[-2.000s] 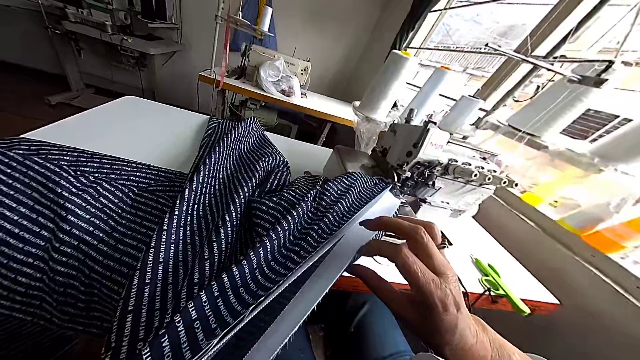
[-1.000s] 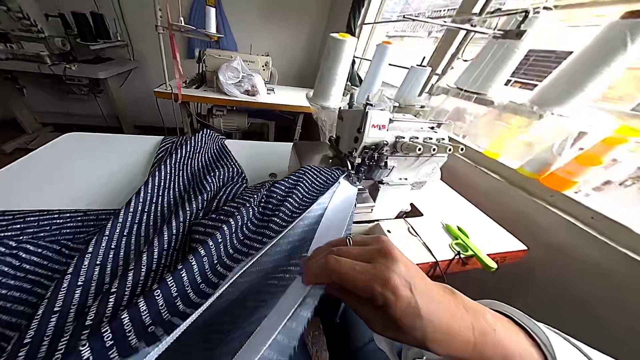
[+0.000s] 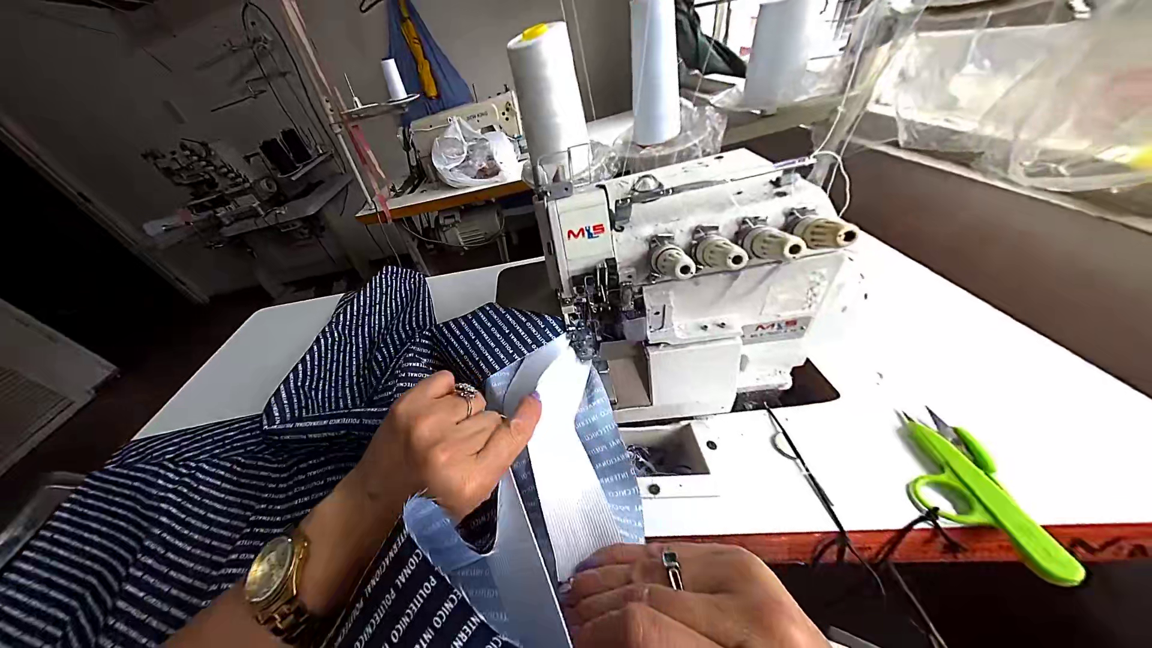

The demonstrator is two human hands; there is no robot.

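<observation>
Navy fabric with white printed lettering (image 3: 351,351) runs up to the needle area of a white MLS overlock sewing machine (image 3: 702,270). A white ribbed elastic band (image 3: 567,459) lies on the fabric's paler reverse side and reaches the presser foot. My left hand (image 3: 463,441), with a ring and a gold-tone wristwatch (image 3: 274,576), pinches the fabric beside the band, thumb at the band's edge. Lower down, my right hand (image 3: 688,598), also ringed, holds the band and the fabric edge near the table's front. Its fingertips are partly hidden.
Green-handled scissors (image 3: 999,504) and dark tweezers (image 3: 814,477) lie on the white table (image 3: 900,360), right of the machine. White thread cones (image 3: 549,90) stand behind it. Another sewing machine (image 3: 468,117) with a plastic bag (image 3: 472,155) is at the back.
My left hand, not visible earlier, is now on the fabric near the machine. My right hand is lower along the band. The view has moved closer to the machine.
</observation>
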